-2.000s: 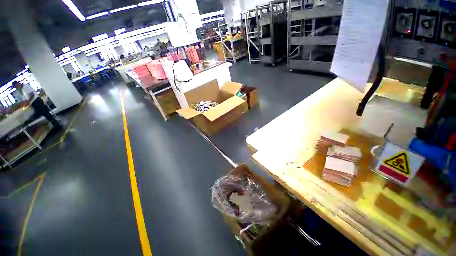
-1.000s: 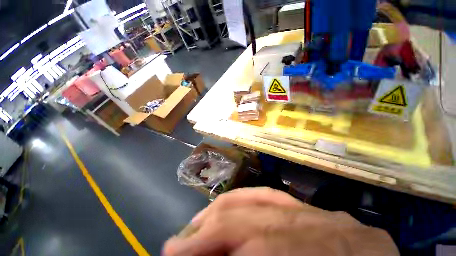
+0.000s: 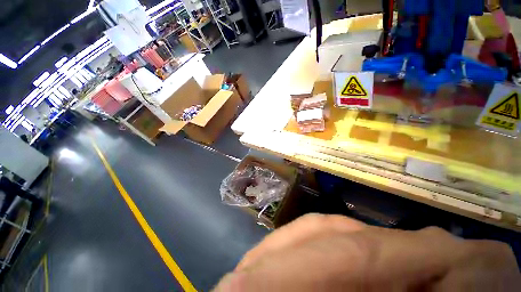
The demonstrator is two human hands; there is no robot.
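A hand, seemingly my right hand (image 3: 371,256), is large and blurred at the bottom, cut off by the edge. Its back shows; its fingertips and anything in them are hidden. My left hand is not in view. Small stacks of layered workpieces (image 3: 311,121) with pale tops stand at the left of the bench. The blue heat press (image 3: 437,34) stands behind clear guards with warning signs. A pale grey rectangle (image 3: 425,169) lies on the wooden edge strips. The yellow-amber base plate (image 3: 365,134) lies flat under the press.
A floor carton with a clear plastic liner (image 3: 254,188) stands below the bench's left corner. A larger open brown carton (image 3: 214,120) stands farther back. The wooden bench edge (image 3: 365,177) runs across the right half. A yellow floor line (image 3: 134,202) runs at left.
The view has swung right since two seconds ago, bringing the press into sight. The hand has come in at the bottom. Over the last second, the bench has shifted right and slightly up in view.
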